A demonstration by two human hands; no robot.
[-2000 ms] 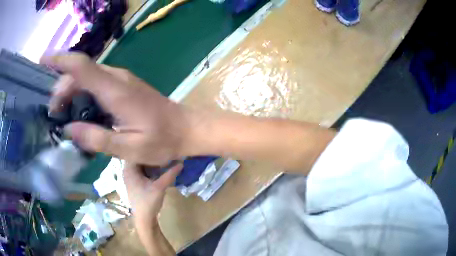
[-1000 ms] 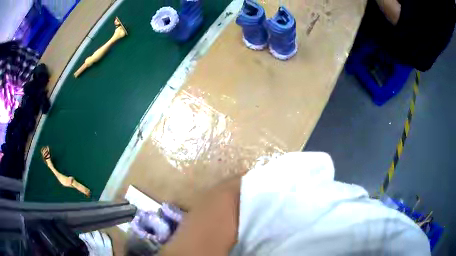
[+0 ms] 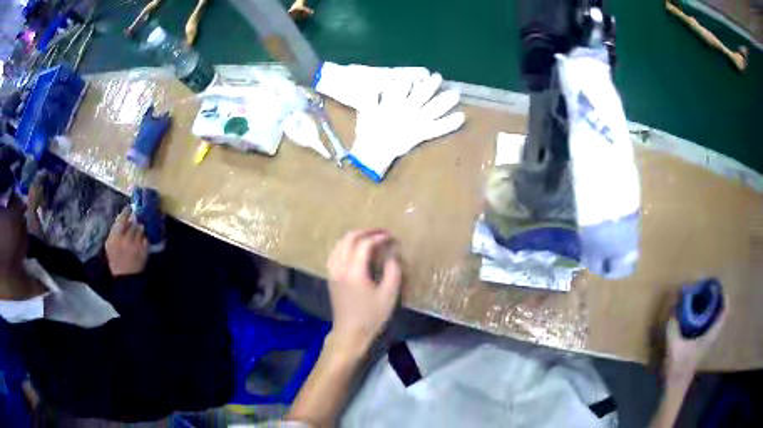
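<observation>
The hand lever press stands right of centre, its lever wrapped in white cloth. Its olive-brown press pad sits low over blue material on a white sheet; the contact is partly hidden. My left hand rests at the bench's front edge, left of the press, with curled fingers, a gap to the thumb and nothing seen in it. My right hand is at the far right and holds a blue doll shorts part, its round opening facing up.
White gloves, a thin silver tool, a white box and a small yellow object lie left of the press. A drink bottle stands behind. Another person's hand holds a blue part at left. Doll legs lie on the belt.
The view has swung left, bringing the gloves and the other person into sight. My hands, earlier overlapping near the press, are now apart on either side of it. The right holds a blue part.
</observation>
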